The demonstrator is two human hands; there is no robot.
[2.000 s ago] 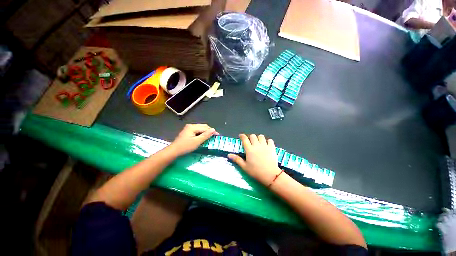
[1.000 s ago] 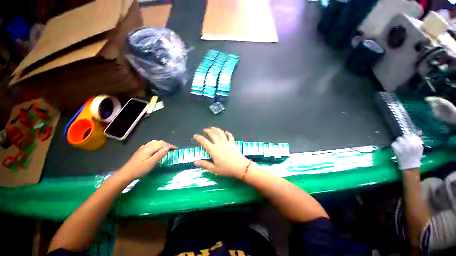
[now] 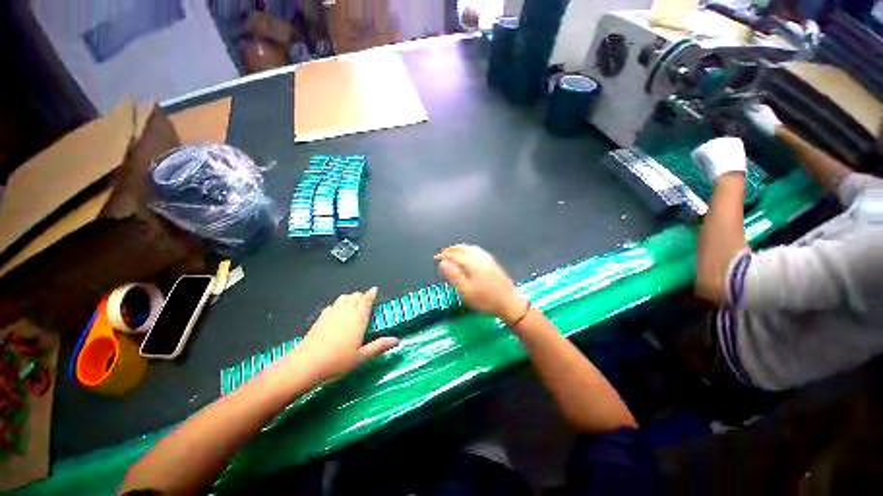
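A row of teal-green blocks (image 3: 411, 307) with pale edges lies along the bench's front edge, slightly bent. My left hand (image 3: 339, 336) lies across the middle of the row, thumb on the near side and fingers on the far side. My right hand (image 3: 479, 281) is at the row's right end, fingers curled, covering the last blocks. Both hands are bare. A block stack (image 3: 327, 197) of several short rows lies further back, with a loose silvery block (image 3: 345, 250) just in front of it.
Tape rolls (image 3: 98, 360) and a smartphone (image 3: 178, 316) lie left, near red and green parts. A plastic-wrapped bundle (image 3: 215, 194), cardboard stack (image 3: 73, 194) and flat tan sheet (image 3: 358, 94) are behind. Right: a coworker's white-gloved hands, a grey tray (image 3: 658, 181) and a bench machine (image 3: 629, 73).
The view has swung right, showing more of the machine and coworker. My left hand has moved from the row's left end to its middle, my right hand from the middle to the right end.
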